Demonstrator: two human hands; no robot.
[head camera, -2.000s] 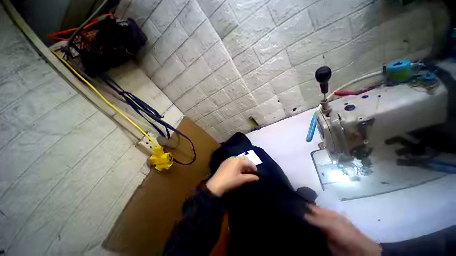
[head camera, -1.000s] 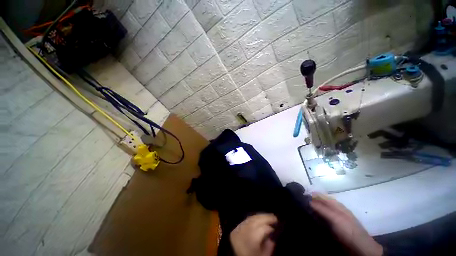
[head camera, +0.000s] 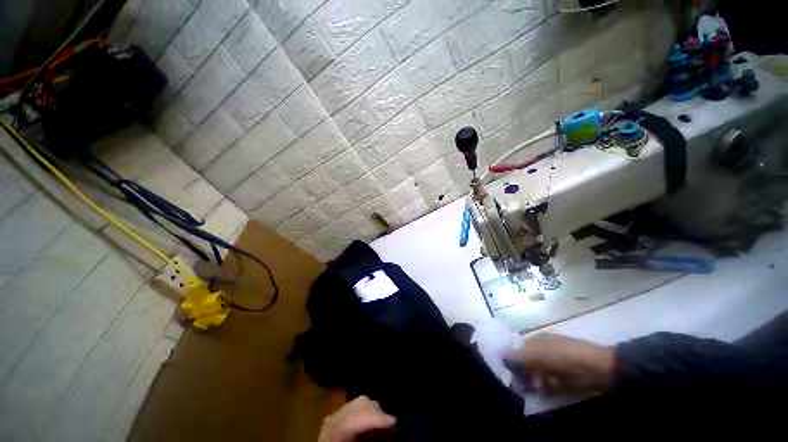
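Note:
A black garment (head camera: 389, 345) lies bunched on the left part of the white table and hangs over its edge, with a white label (head camera: 376, 286) facing up. My left hand (head camera: 358, 420) rests on the garment at the bottom edge of the view, partly cut off; its grip is not clear. My right hand (head camera: 560, 364) is in front of the needle area, its fingers closed on the garment's edge, where a pale, blurred white piece (head camera: 497, 347) shows. The sewing machine head (head camera: 596, 194) stands beyond my right hand, its needle plate (head camera: 498, 292) lit by a lamp.
Snips with a light-blue handle (head camera: 678, 263) lie on the bed under the arm. A slim blue tool (head camera: 465, 226) is behind the head. A dark-handled tool (head camera: 467, 148) stands upright on the head. A brown board (head camera: 233, 337) and a yellow plug (head camera: 205, 304) are at left.
The view has swung right, showing more of the machine arm. My left hand has moved from the label down to the bottom edge. The white piece now shows by my right hand.

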